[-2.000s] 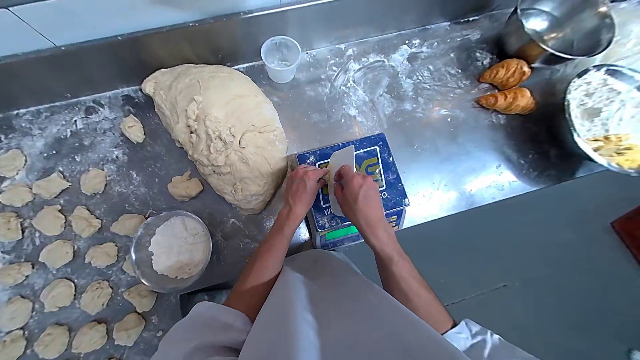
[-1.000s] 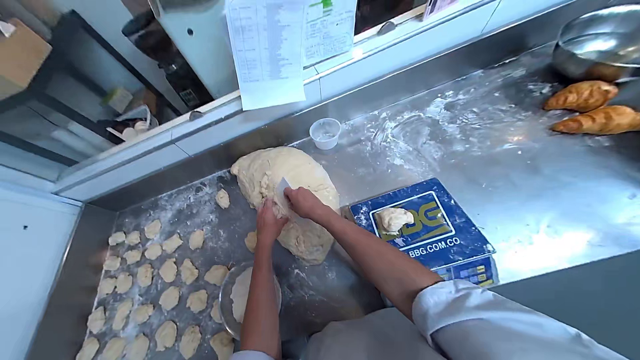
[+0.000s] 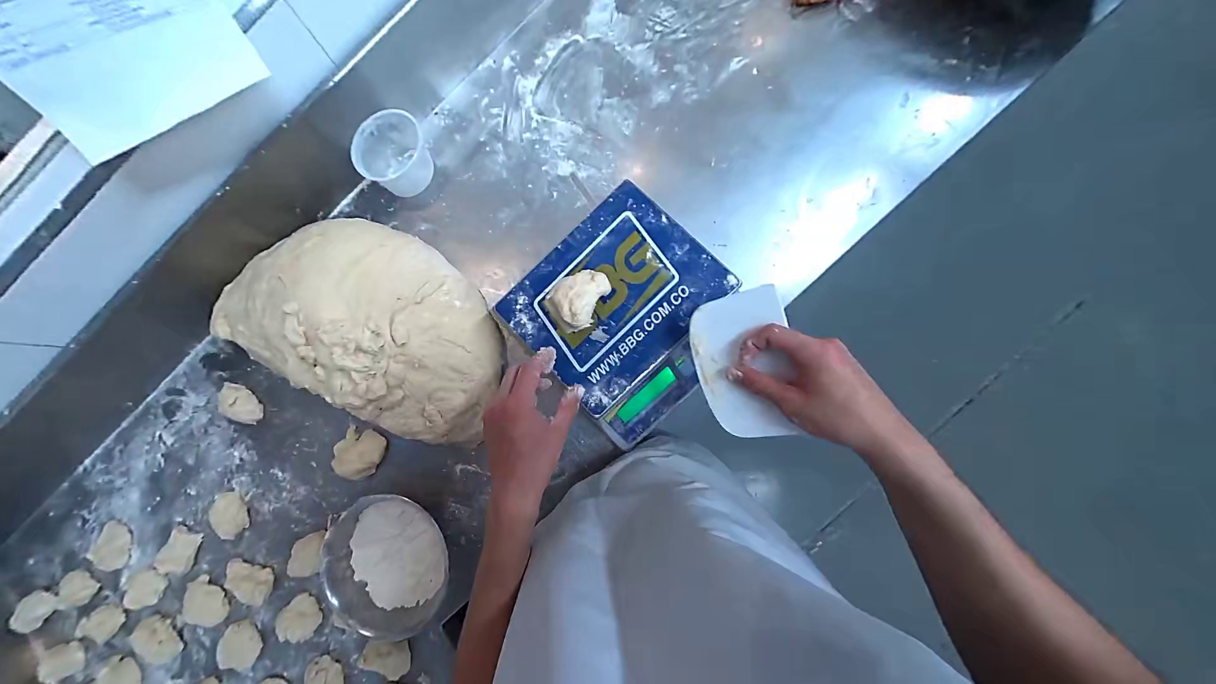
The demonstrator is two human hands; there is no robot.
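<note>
My right hand (image 3: 807, 385) grips a white plastic dough scraper (image 3: 727, 356) beside the right edge of a digital scale. On the scale's blue platform (image 3: 655, 214) rests a small piece of dough (image 3: 578, 299); the display glows green. My left hand (image 3: 527, 418) is empty, its floury fingers spread at the scale's lower left edge. Just left of that hand lies a large mound of dough (image 3: 370, 323). Two loose dough pieces lie near the mound, one (image 3: 358, 452) below it and another (image 3: 239, 404) farther left.
A clear bowl of flour (image 3: 394, 560) stands left of my left forearm. Several small dough pieces (image 3: 204, 601) cover the lower left of the floured metal worktop. A clear plastic cup (image 3: 391, 152) stands behind the mound. Printed paper (image 3: 142, 85) hangs at upper left; the worktop edge runs diagonally at right.
Both hands have left the large mound for the scale; the scraper is now at the scale's right side. The dough piece stays on the platform. The view has turned and moved closer.
</note>
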